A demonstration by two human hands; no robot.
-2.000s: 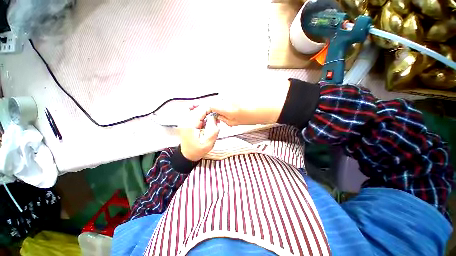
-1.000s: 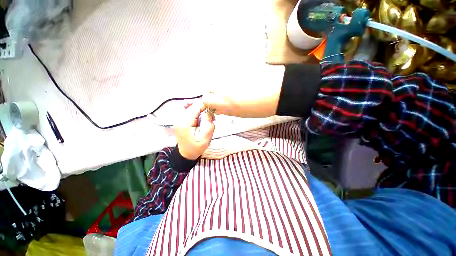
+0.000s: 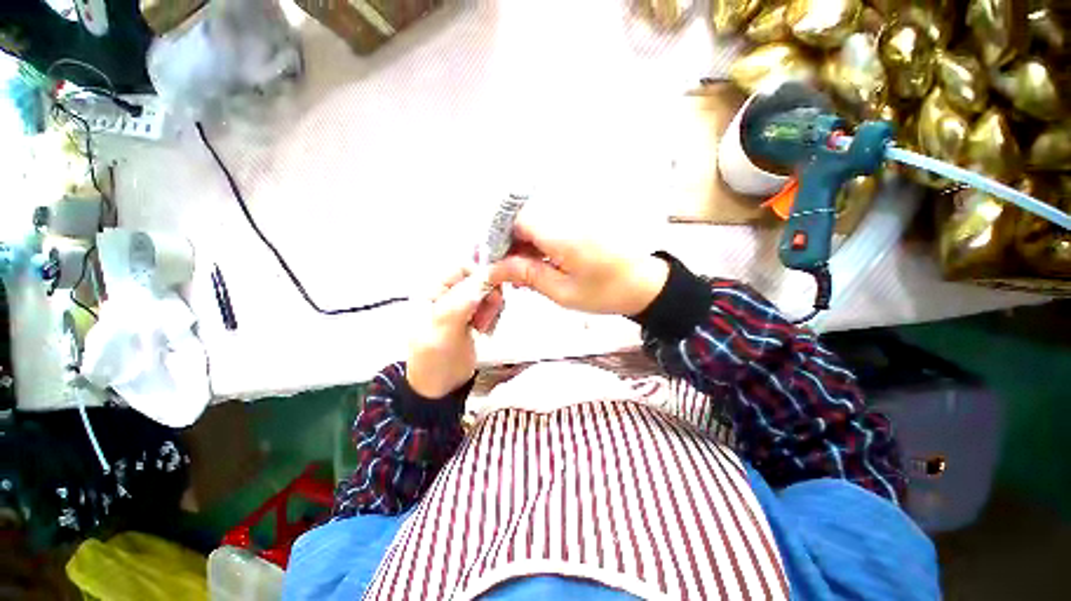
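Note:
My left hand (image 3: 452, 323) and my right hand (image 3: 576, 268) are together over the table's front edge, above the striped apron (image 3: 576, 499). Between their fingers they hold a small bunch of thin silver-grey strands (image 3: 504, 227). One end of the bunch sticks up and away from me. Its lower part is hidden by my fingers. Both hands are bare.
A teal glue gun (image 3: 819, 188) rests at the right on a white round holder (image 3: 742, 150). Gold pieces (image 3: 928, 71) are heaped behind it. A black cord (image 3: 273, 250), a slim black object (image 3: 223, 297), a white bag (image 3: 150, 358) and a clear bag (image 3: 223, 59) lie left.
The view has shifted, showing more of the table's far side. My hands have turned and the grey bunch now shows clearly between them. My right forearm has drawn back towards me, uncovering the glue gun's handle.

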